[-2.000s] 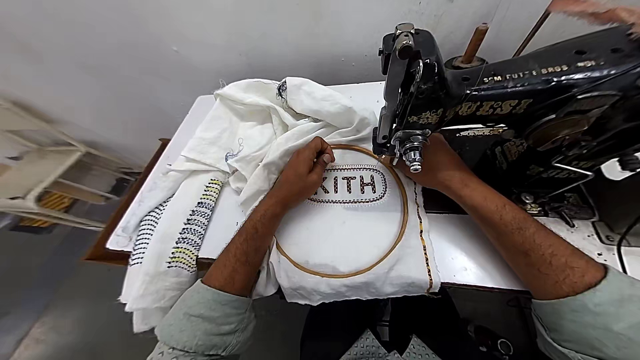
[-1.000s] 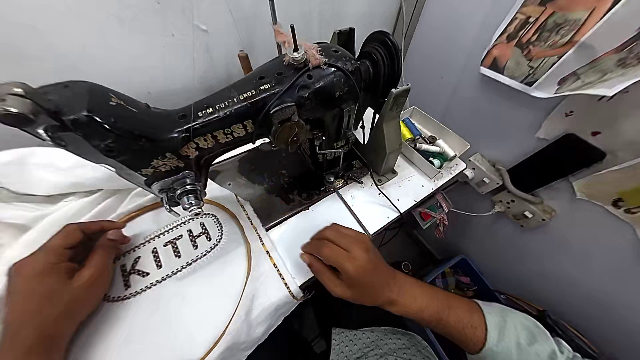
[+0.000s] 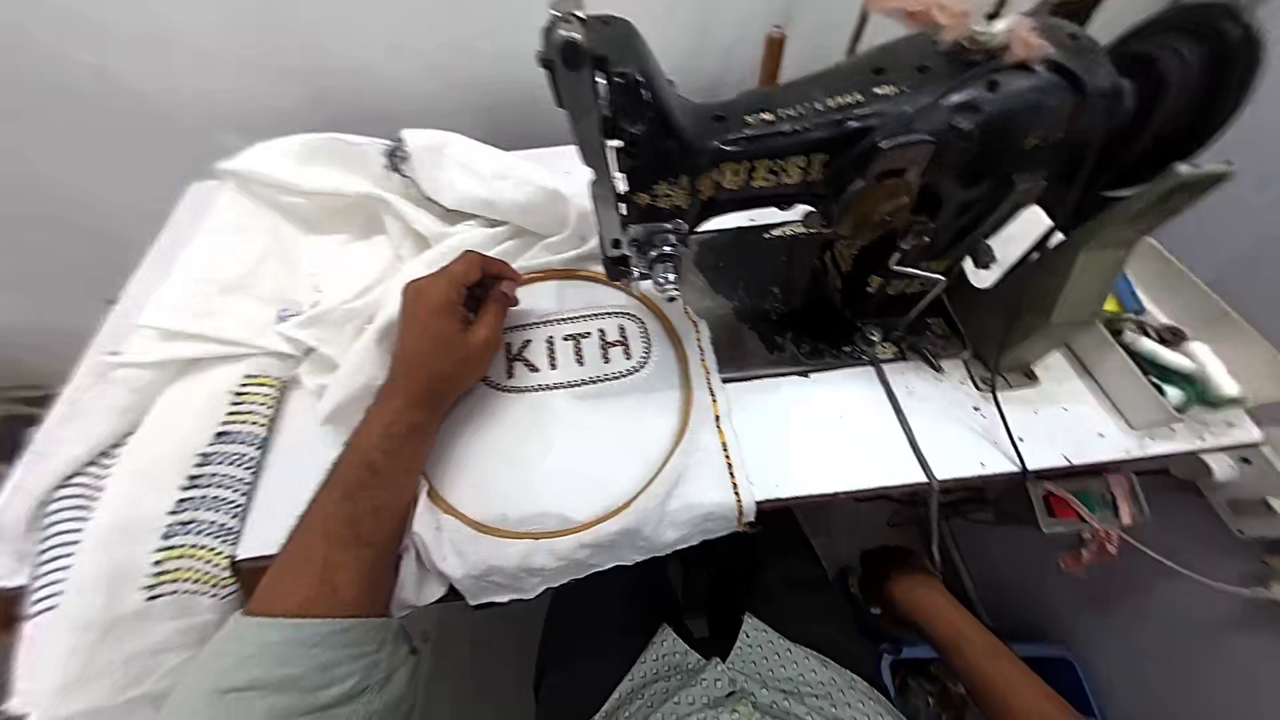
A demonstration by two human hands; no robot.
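A wooden embroidery hoop (image 3: pixel 685 400) holds white fabric (image 3: pixel 560 450) bearing stitched letters inside an oval border. My left hand (image 3: pixel 455 320) pinches the hoop's upper left rim, its fingers closed on the edge. Just right of the hoop's top is the needle bar and presser area of a black sewing machine (image 3: pixel 770 170). Below the tabletop, at the lower right, my right hand (image 3: pixel 890 575) hangs near the table's underside; it is dark and blurred, so its fingers and any held thing cannot be made out.
Bunched white cloth (image 3: pixel 330 240) with striped stitching covers the table's left. At the right, a tray (image 3: pixel 1120 370) holds thread spools beside the machine's handwheel (image 3: pixel 1190 90). Cords hang over the white tabletop's (image 3: pixel 830 440) front edge. A blue bin (image 3: pixel 1040 660) stands below, near my right forearm.
My right hand has moved from beside the needle area, over the tabletop's front edge, to below the table. My left hand remains at the hoop. The view swung right, then partly back.
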